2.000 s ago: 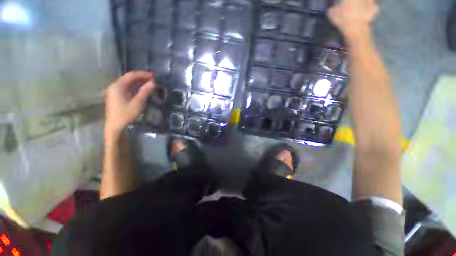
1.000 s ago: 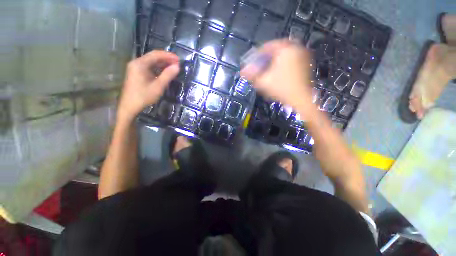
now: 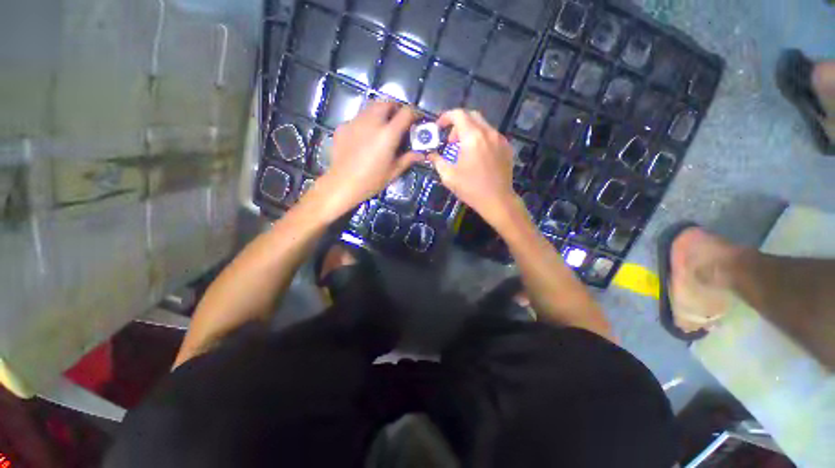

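Note:
A small squarish part (image 3: 426, 136), pale with a dark round centre, is held between both hands above the left-hand black tray (image 3: 446, 41). My left hand (image 3: 371, 146) grips its left side with thumb and fingers. My right hand (image 3: 478, 157) grips its right side; a small striped bit shows at its fingertips. The left-hand tray has empty pockets at the back and filled ones near my feet. The right-hand black tray (image 3: 632, 123) lies turned beside it, with parts in many pockets. My hands hide some middle pockets.
A pale worn crate (image 3: 119, 174) stands at the left. Another person's sandalled foot (image 3: 696, 283) is close to the right tray, and a second foot (image 3: 815, 96) is farther back. A whitish-yellow box top (image 3: 787, 366) is at the right. Yellow floor tape (image 3: 637, 278) lies near the right tray's corner.
My right hand came from the right tray to meet my left hand, which moved right; both now hold the part. The right tray now lies turned. Another person's feet and leg came into view.

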